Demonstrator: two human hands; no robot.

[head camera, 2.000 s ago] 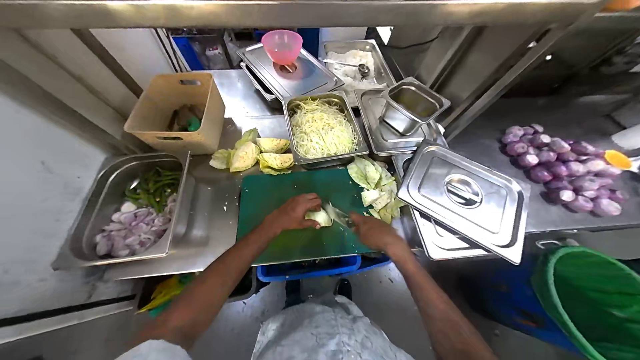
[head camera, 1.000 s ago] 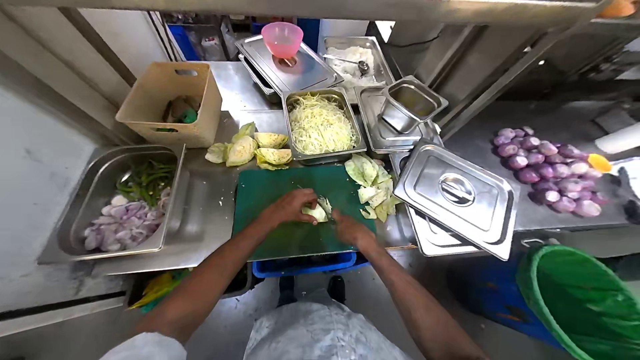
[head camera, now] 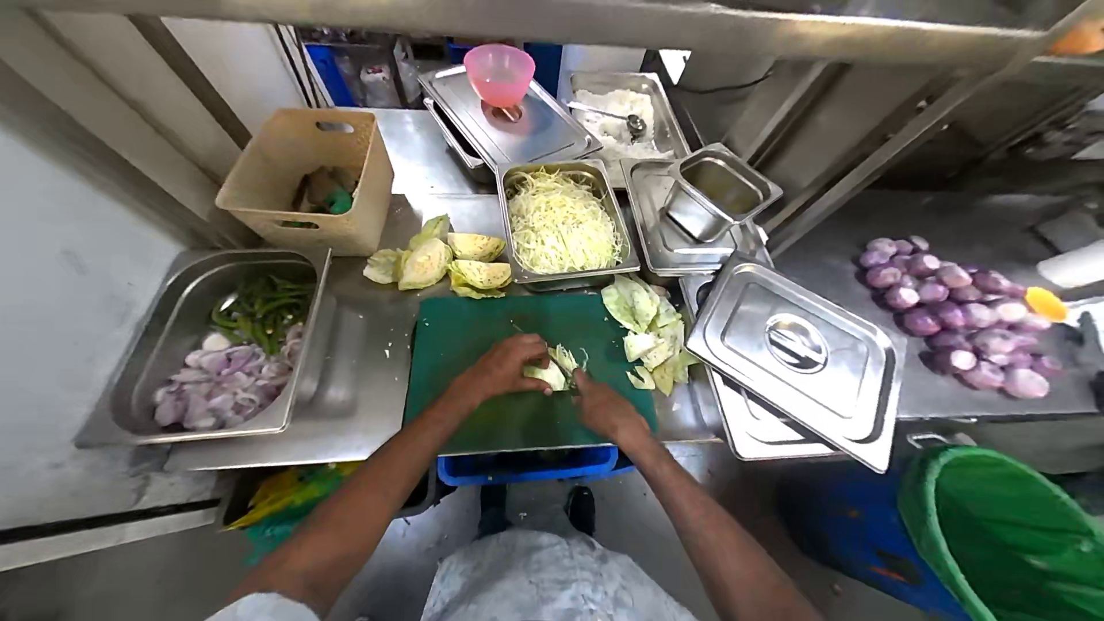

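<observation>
A green cutting board (head camera: 509, 423) lies before me on the steel counter. My left hand (head camera: 511, 366) grips a piece of cabbage (head camera: 545, 374) on the board. In my right hand (head camera: 607, 405) is a knife, its blade mostly hidden against the cabbage, with thin shreds (head camera: 566, 359) beside it. Loose cabbage leaves (head camera: 647, 323) lie at the board's right edge. Cut cabbage wedges (head camera: 427, 264) rest behind its left side. Just behind the board, a steel pan (head camera: 632, 259) holds a heap of shredded cabbage (head camera: 565, 224).
On the left, a steel pan (head camera: 289, 423) holds sliced onions and green chillies, near a beige plastic basket (head camera: 345, 233). Steel lids (head camera: 828, 388) overlap at right, by a deep steel container (head camera: 699, 211). Farther right are peeled onions (head camera: 975, 315) and a green-lined bin (head camera: 931, 509).
Both hands stay at the cabbage piece on the board. The knife blade showed more plainly two seconds ago and is now mostly hidden.
</observation>
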